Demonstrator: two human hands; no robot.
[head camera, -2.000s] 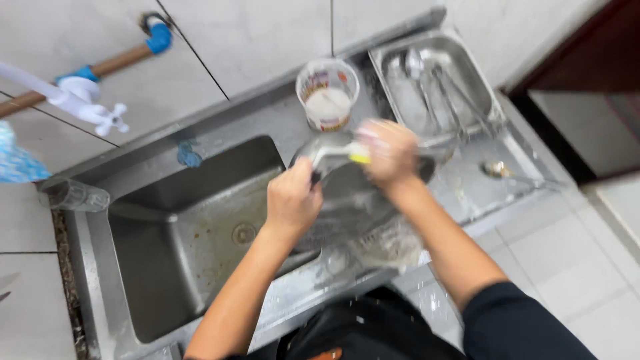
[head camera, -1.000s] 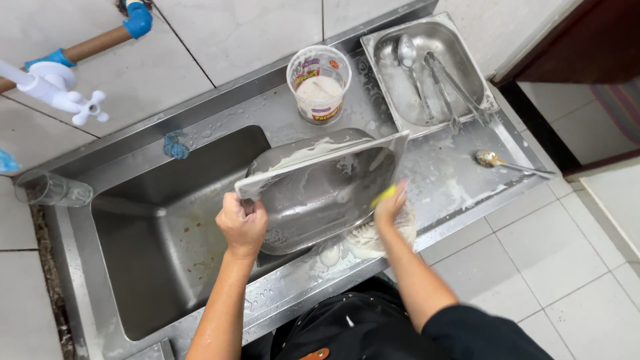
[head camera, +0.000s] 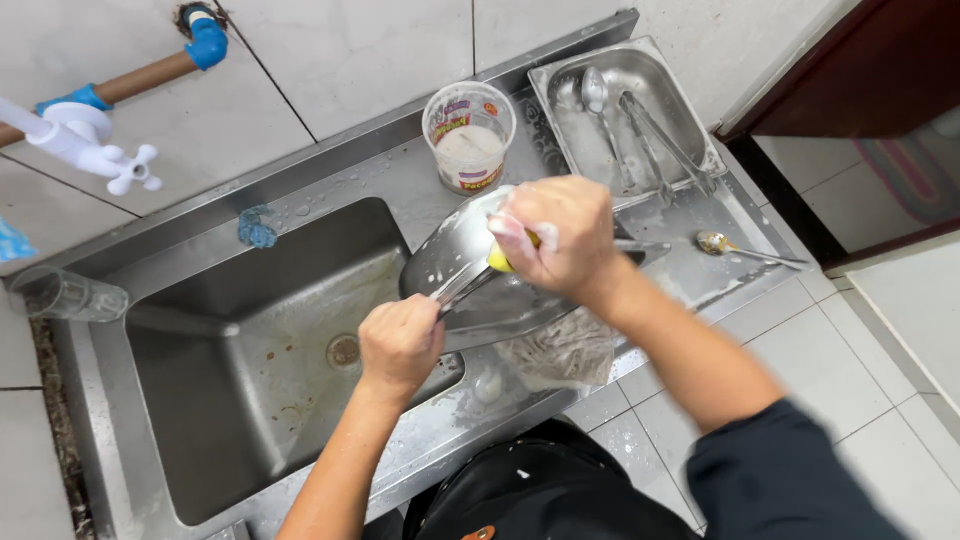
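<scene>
A stainless steel pan (head camera: 517, 304), wet with suds, is held tilted over the right edge of the sink basin. My left hand (head camera: 401, 345) grips its rim at the near left corner. My right hand (head camera: 559, 236), with foam on its fingers, is closed on a yellow sponge (head camera: 500, 257) against the pan's upper rim. Under and beside the pan, a wet, soapy cloth (head camera: 566, 352) lies on the counter's front edge. Behind the pan stands a clear plastic tub (head camera: 470, 142) with whitish liquid inside.
The steel sink basin (head camera: 187, 420) lies at left, with a clear glass (head camera: 71, 294) on its side and a blue scrap (head camera: 256, 227) by its rim. At right are a steel tray (head camera: 559, 131) holding a spoon and tongs, and a soiled spoon (head camera: 716, 244). A white tap (head camera: 112, 161) juts from the wall.
My right hand has moved from the pan's lower right side up to its upper rim with the sponge. The pan, seen wide a second ago, is now tilted differently.
</scene>
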